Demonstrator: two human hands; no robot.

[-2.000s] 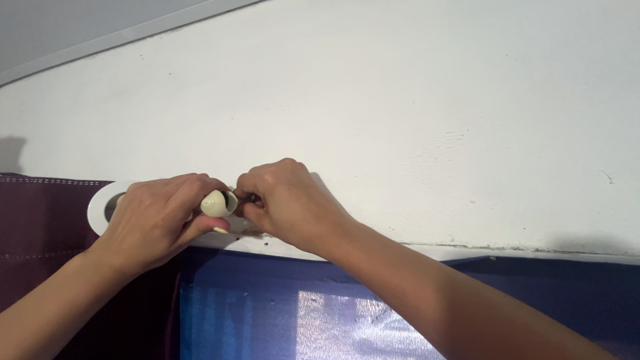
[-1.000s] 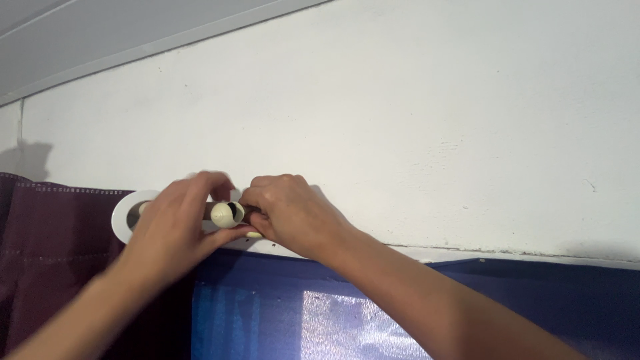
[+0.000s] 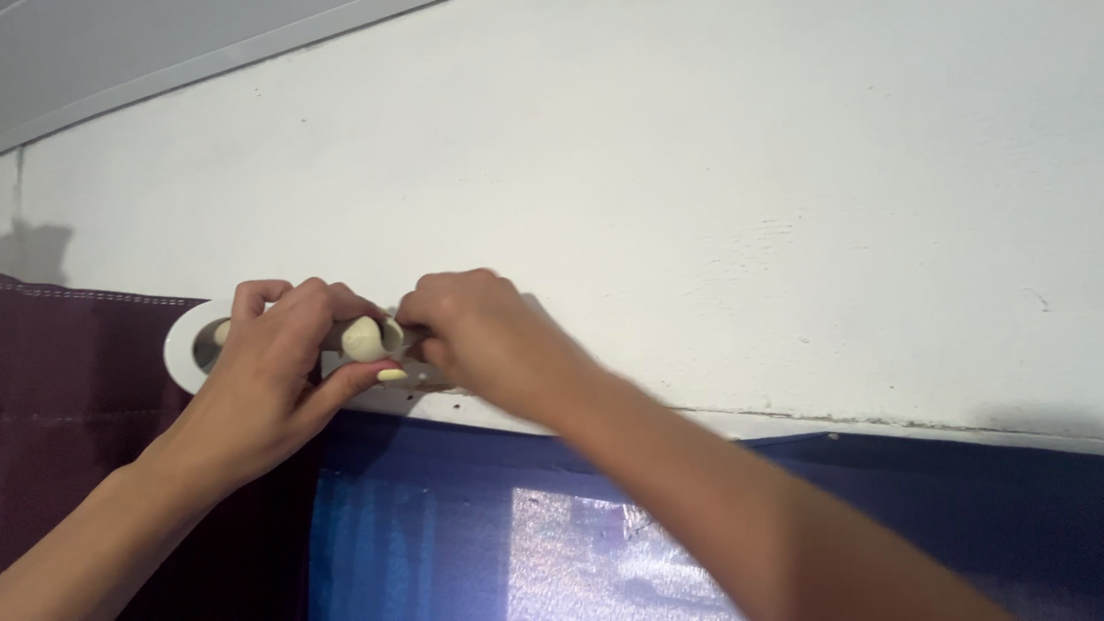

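Observation:
My left hand (image 3: pixel 289 358) is closed around a curtain rod near its rounded cream end (image 3: pixel 363 339), thumb below and fingers above. The rod passes through the white grommet ring (image 3: pixel 178 349) of a dark purple curtain (image 3: pixel 95 362), left of that hand. Just right of the rod's end, a cream cup-shaped piece (image 3: pixel 393 335) is partly visible. My right hand (image 3: pixel 470 336) has its fingertips pinched at a small part beside this piece, close to the wall; the fingers hide most of what they touch.
Behind the hands rises a white painted wall (image 3: pixel 655 207) with small marks. A blue cloth (image 3: pixel 949 492) hangs below a pale ledge, with bright light on its lower middle. Grey ceiling panelling (image 3: pixel 155 52) slopes at the upper left.
The left hand's fingers have shifted on the rod and now lie over its top. The right hand stays at the same spot beside the cup-shaped piece.

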